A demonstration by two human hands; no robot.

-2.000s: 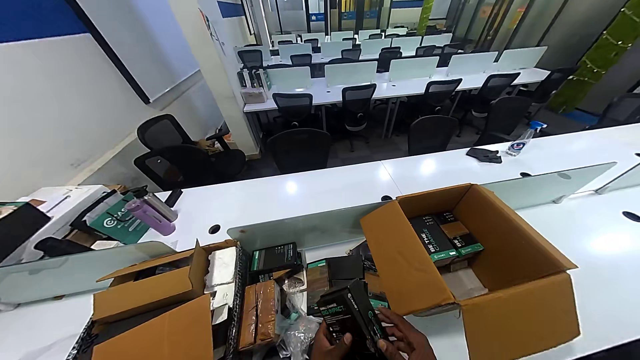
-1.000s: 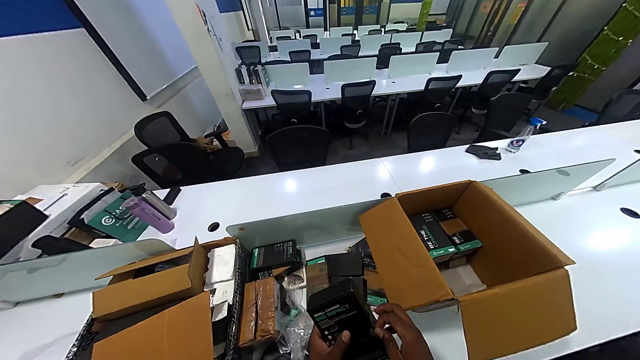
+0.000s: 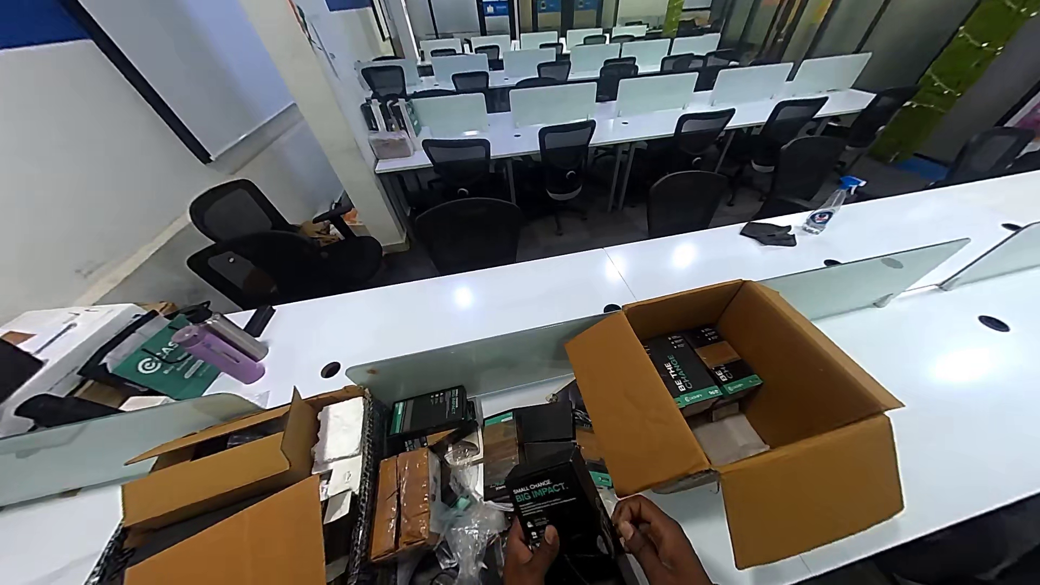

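Observation:
My left hand [image 3: 532, 552] grips a black printed carton [image 3: 561, 504] from its lower left side, with the thumb on its front. At the carton's right edge my right hand [image 3: 654, 536] has its fingertips bent against the side; whether they pinch a flap is too small to tell. Just behind stand other black cartons [image 3: 544, 422]. To the right, a large open cardboard box [image 3: 800, 366] holds black and green cartons [image 3: 682, 370] and a white packet [image 3: 731, 439]. Brown wrapped packs [image 3: 402, 504] and clear plastic wrap [image 3: 471, 536] lie to the left.
A second open cardboard box [image 3: 219, 479] stands at the left. A low glass divider [image 3: 479, 361] runs behind the cartons. On the white desks are a purple bottle [image 3: 219, 353], a steel bottle [image 3: 236, 333], a green bag [image 3: 162, 366], a spray bottle [image 3: 829, 207] and a black cloth [image 3: 768, 234].
The black carton in my left hand has turned, and its printed face now stands more upright toward the view. My right hand stays by its right side.

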